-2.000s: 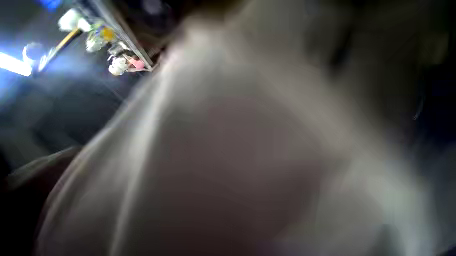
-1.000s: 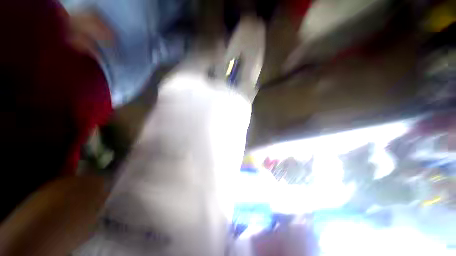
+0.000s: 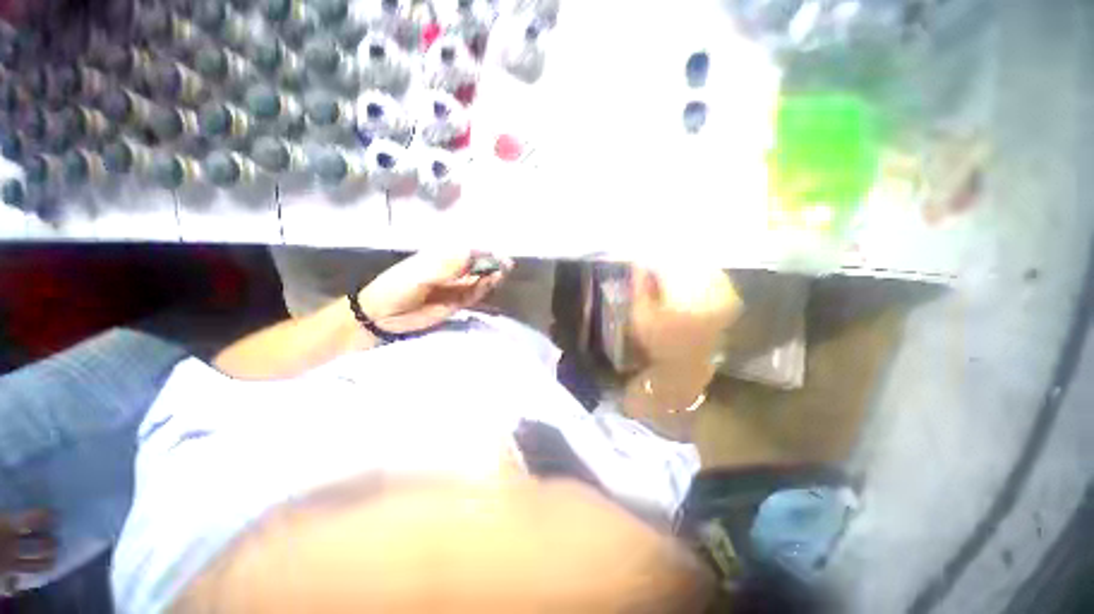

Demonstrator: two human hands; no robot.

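My left hand (image 3: 438, 286), with a dark bracelet at the wrist, is just below the table edge, its fingers closed on a small dark cap (image 3: 484, 265). My right hand (image 3: 686, 314) is overexposed at the table edge; whether it holds anything cannot be told. Capped pieces (image 3: 222, 116) stand in dense rows at the left of the table. Open bodies (image 3: 442, 112) with dark holes stand to their right. Two loose dark caps (image 3: 696, 116) lie on the bright white tablecloth (image 3: 600, 180).
A bright green item (image 3: 822, 150) lies on the right of the table, with blurred pale things beside it. Shiny clear plastic (image 3: 828, 24) is behind it. Another person's jeans and hand (image 3: 26, 542) show at lower left. A light blue round thing (image 3: 798, 528) is below the table at right.
The view has swung from blurred close-ups of cloth to the table and my lap. Both hands now show at the table edge.
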